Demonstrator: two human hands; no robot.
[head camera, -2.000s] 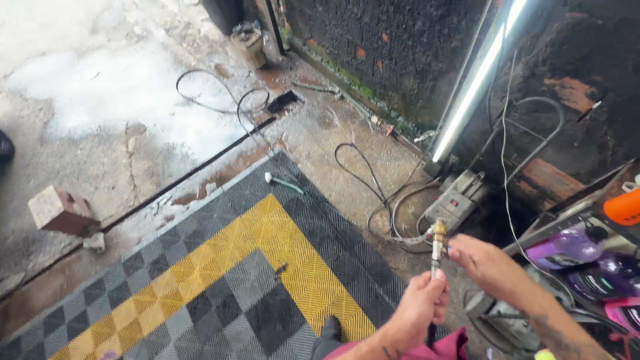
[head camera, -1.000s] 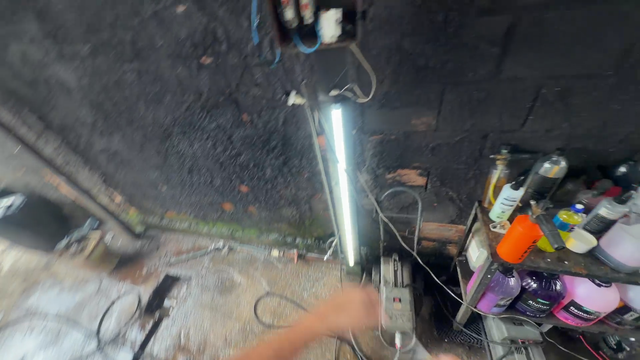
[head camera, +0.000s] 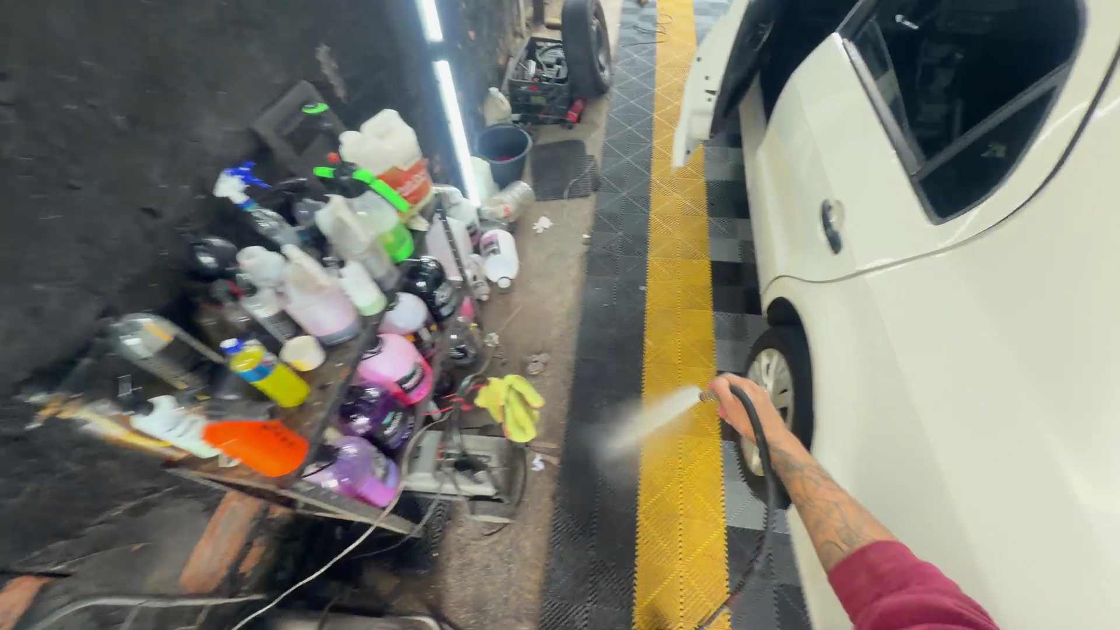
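Observation:
My right hand (head camera: 745, 408), its tattooed forearm coming out of a maroon sleeve, grips the end of a black hose (head camera: 766, 490). From the small nozzle (head camera: 707, 396) at its tip, a white spray (head camera: 652, 424) fans out to the left and down over the black and yellow floor tiles (head camera: 682, 525). The hose loops over the hand and hangs down toward the floor. Just right of the hand stand the rear wheel (head camera: 774, 385) and the side of a white car (head camera: 971, 376). My left hand is out of view.
On the left, a shelf rack (head camera: 332, 398) is crowded with bottles. Beside it lie yellow gloves (head camera: 512, 407) on a grey machine (head camera: 464, 464) with cables. Farther off are a black bucket (head camera: 505, 153), a crate (head camera: 541, 83) and a tyre (head camera: 588, 48). A car door (head camera: 709, 83) stands open.
The view has swung far round from the wall to the car and shelf. Two seconds ago both hands were at a hose fitting; now only the right shows, with spray coming out.

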